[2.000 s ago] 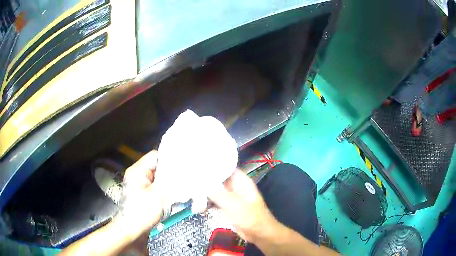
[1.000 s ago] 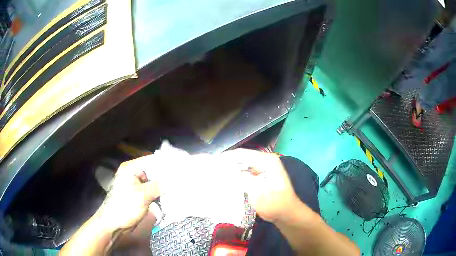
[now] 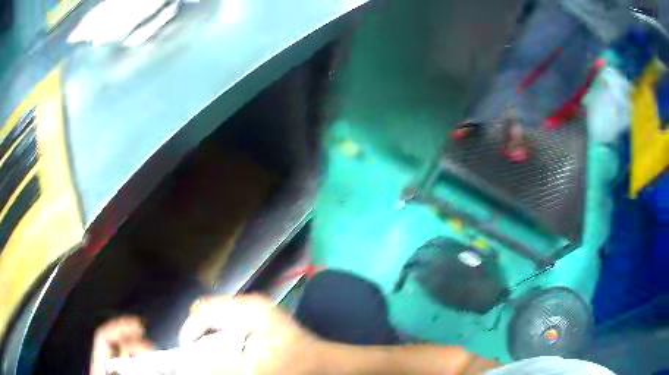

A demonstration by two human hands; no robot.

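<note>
My left hand [image 3: 121, 338] is blurred and partly cut off by the lower edge at the left. My right hand [image 3: 238, 329] is beside it, fingers curled, its forearm running to the lower right. A strip of overexposed white cloth [image 3: 150, 362] shows between the hands, low in the picture; both hands appear to grip it. Its shape is hard to make out, and most of it is hidden or out of the picture.
The grey metal-topped table [image 3: 169, 80] carries a tan board [image 3: 51, 212] with black strips and a white crumpled thing [image 3: 125, 20]. A dark shelf lies beneath. My knee [image 3: 345, 307], two floor fans [image 3: 458, 275] and a tread-plate platform [image 3: 524, 176] with a person's foot are right.
The view has turned right, so table and board have shifted left. My hands have moved to the lower left of the picture. The white cloth, spread between them before, now shows only as a strip.
</note>
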